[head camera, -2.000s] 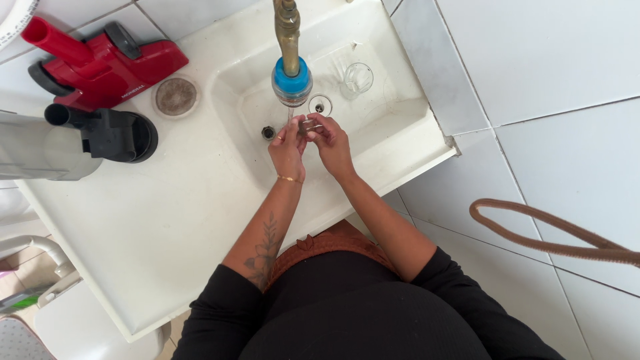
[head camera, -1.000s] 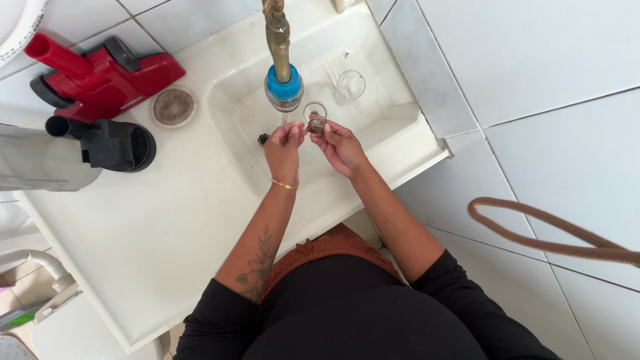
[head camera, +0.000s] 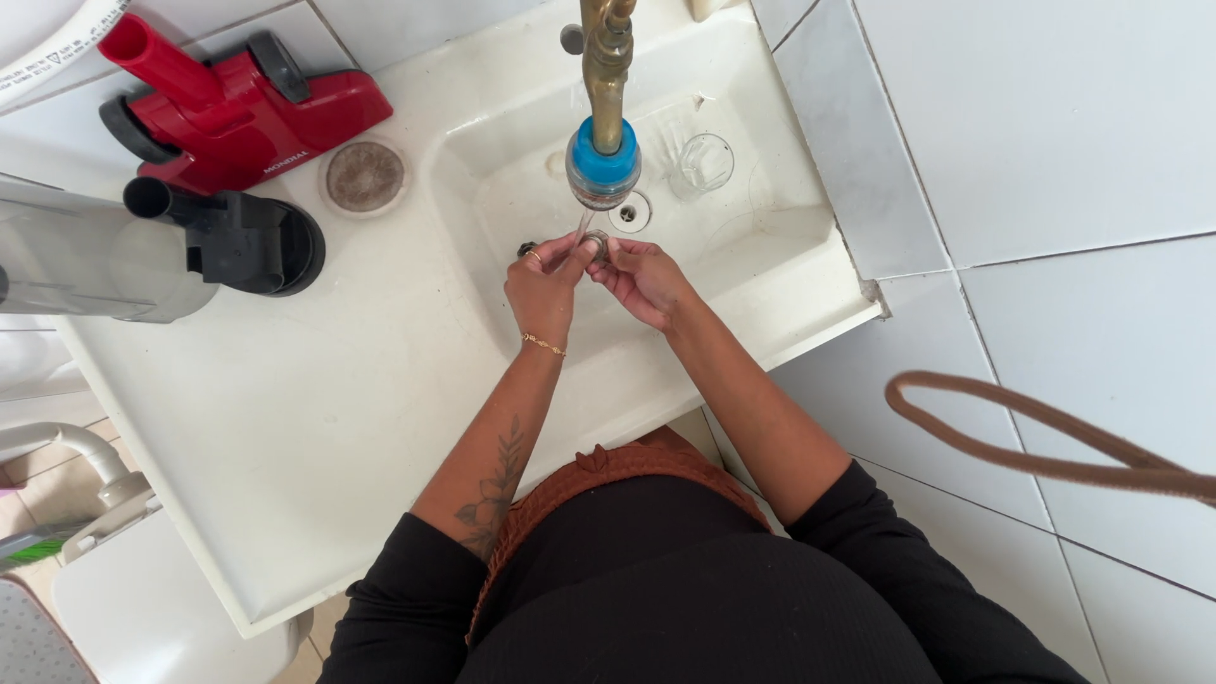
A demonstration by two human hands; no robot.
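Observation:
Over the white sink basin, my left hand [head camera: 543, 290] and my right hand [head camera: 646, 280] meet at a small round item [head camera: 597, 247], dark and greyish, whose exact kind I cannot tell. Fingers of both hands are on it. A thin stream of water falls onto the fingers from the brass tap [head camera: 605, 81], which ends in a blue and clear filter nozzle [head camera: 604, 166]. Just left of my left fingers, a small dark item [head camera: 527, 248] shows in the basin. The metal drain [head camera: 629, 213] lies behind my hands, and a clear glass [head camera: 706, 162] is right of it.
A red vacuum cleaner floor head [head camera: 256, 119] leans at the back left of the white counter [head camera: 313, 427]. Near it are a black plastic part [head camera: 255, 242], a clear canister [head camera: 104, 252] and a round dirty filter [head camera: 365, 178]. A brown cord loop [head camera: 1007, 465] hangs at right.
A second ago my hands were slightly apart, with a thin ring and the small round item at my right fingers. Now the hands have come together around the item.

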